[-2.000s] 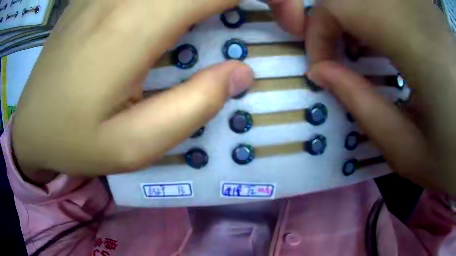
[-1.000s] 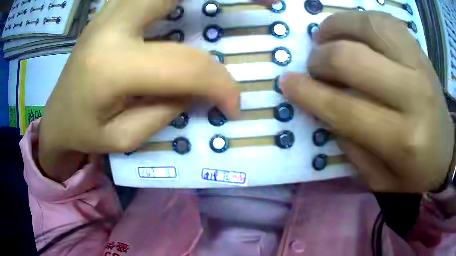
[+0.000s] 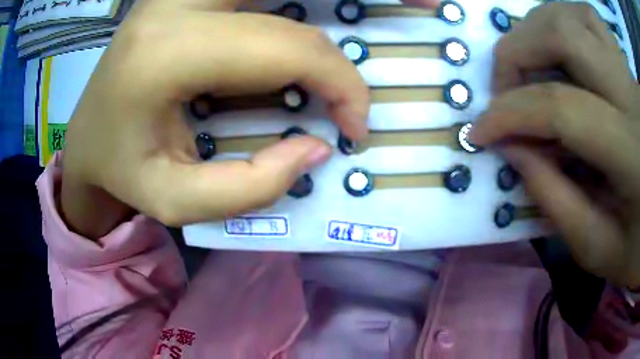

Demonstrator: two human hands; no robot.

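A white tray (image 3: 414, 210) with columns of dumbbell-shaped slots lies in front of me. Small round parts with dark rims and silver or white centres sit at the slot ends, such as one near the bottom middle (image 3: 358, 181). My left hand (image 3: 210, 105) is over the left half, its index fingertip on a part in the middle column and its thumb near the left column, with a gap between them. My right hand (image 3: 568, 126) is at the right, a fingertip touching the part (image 3: 470, 136) at the other end of the same slot. Both hands hide several parts.
Stacked trays (image 3: 67, 35) stand at the upper left. A white surface with a yellow stripe (image 3: 45, 91) and a green label (image 3: 56, 139) is at the left. Two labels sit on the tray's near edge, one with red writing (image 3: 363, 234). Pink sleeves and coat (image 3: 231, 294) are below.
The tray sits further right and slightly higher in view. My left fingertip has moved up one slot relative to the tray's near edge, and my right hand has shifted right.
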